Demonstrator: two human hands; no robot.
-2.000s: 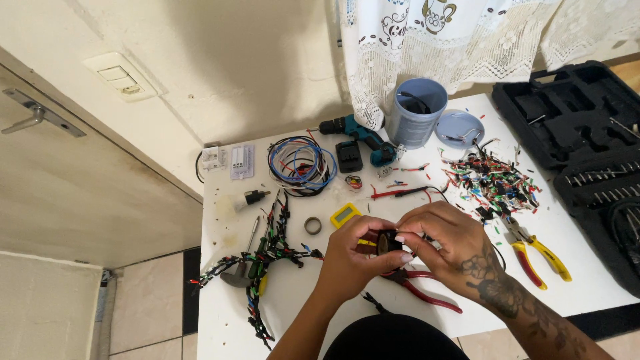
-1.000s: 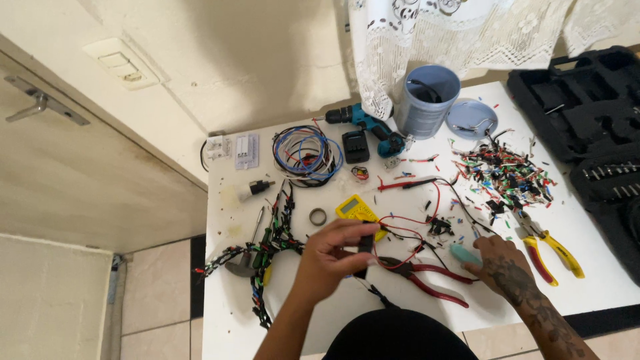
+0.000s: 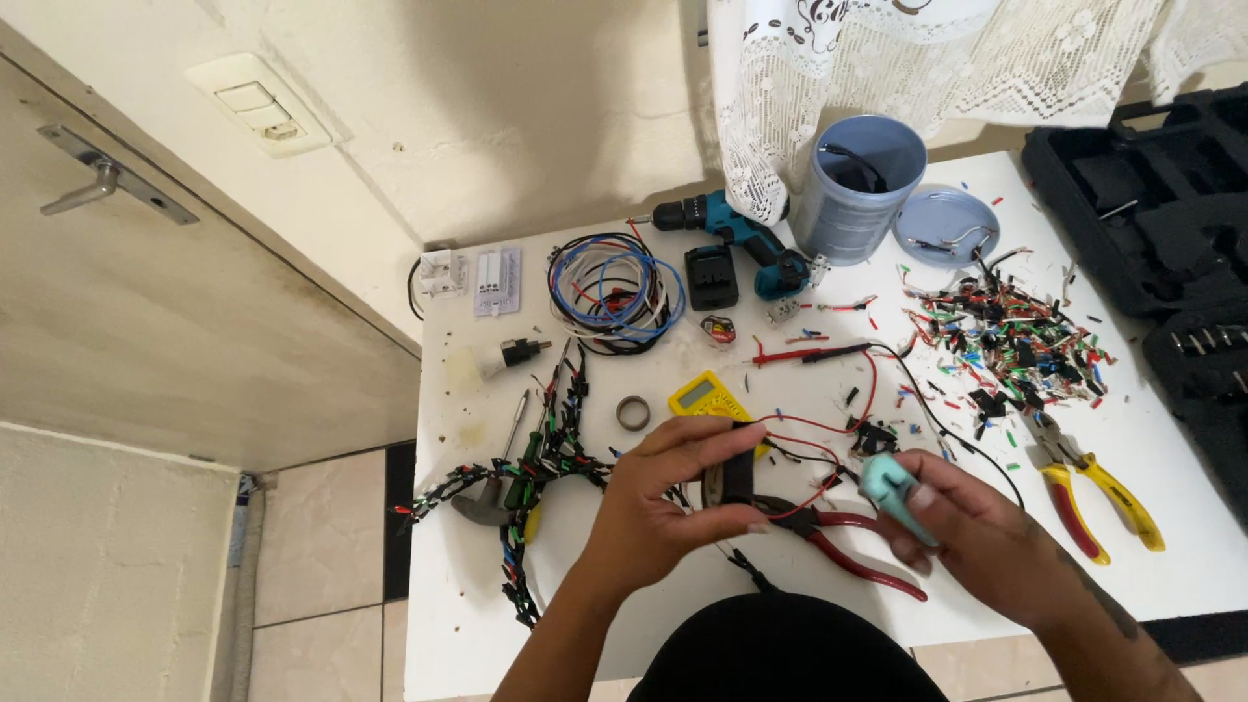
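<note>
My left hand (image 3: 673,487) grips a roll of black tape (image 3: 729,472) by its edges, near the table's front. To the right, my right hand (image 3: 960,531) holds a small turquoise object (image 3: 899,495) whose kind I cannot tell. Behind the left hand lies a yellow multimeter (image 3: 710,398), partly covered. Its test probes (image 3: 809,355) rest farther back, with red and black leads looping forward. Red-handled pliers (image 3: 848,551) lie between the hands. A bundle of taped wires (image 3: 551,468) spreads on the left, over a dark-handled tool (image 3: 480,505).
Farther back are a coil of wires (image 3: 616,292), a teal cordless drill (image 3: 746,234), a battery (image 3: 712,277) and a blue-grey canister (image 3: 860,200). Wire scraps (image 3: 1014,346), red-yellow cutters (image 3: 1097,497) and a black tool case (image 3: 1160,205) are on the right. A metal ring (image 3: 633,413) lies left of the multimeter.
My right hand, at the left hand two seconds ago, moved right to the turquoise object on the table, and now holds it raised. My left hand keeps the black roll.
</note>
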